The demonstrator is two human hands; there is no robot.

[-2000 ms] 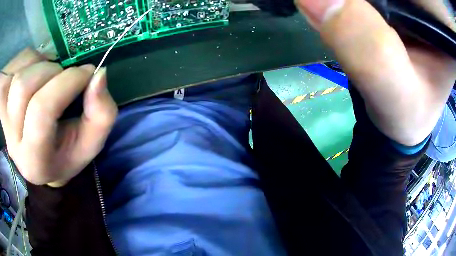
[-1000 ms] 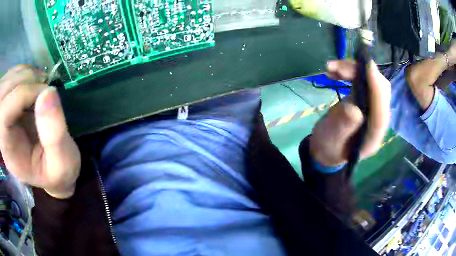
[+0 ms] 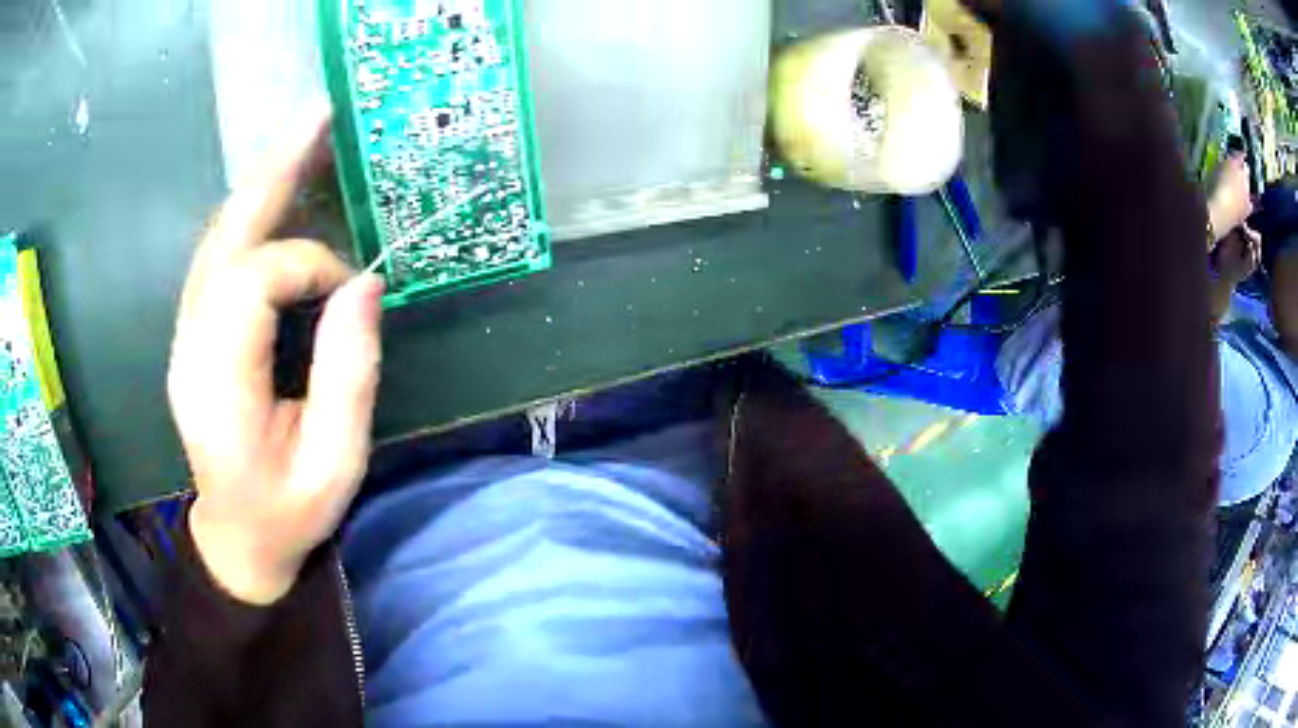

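My left hand (image 3: 278,405) pinches a thin solder wire (image 3: 379,262) between thumb and index finger at the lower left corner of a green circuit board (image 3: 441,157). Another finger reaches to the board's left edge. The wire's far part lies over the board and is hard to follow. The board, dense with shiny dots, lies on a translucent grey tray (image 3: 648,121). My right hand is out of the picture; its dark sleeve runs up to the top edge, with a blurred blue band there.
A round cream-yellow container (image 3: 918,114) with silvery bits stands right of the tray. Blue-handled tool (image 3: 908,235) lies beside it. Green boards (image 3: 36,441) with a yellow strip lie far left. Specks dot the dark mat (image 3: 612,320). Another person's arm (image 3: 1227,199) shows at right.
My right hand, earlier blurred over the right side, has gone out past the top edge. My left hand is farther right in view. One board shows on the tray where two panels showed.
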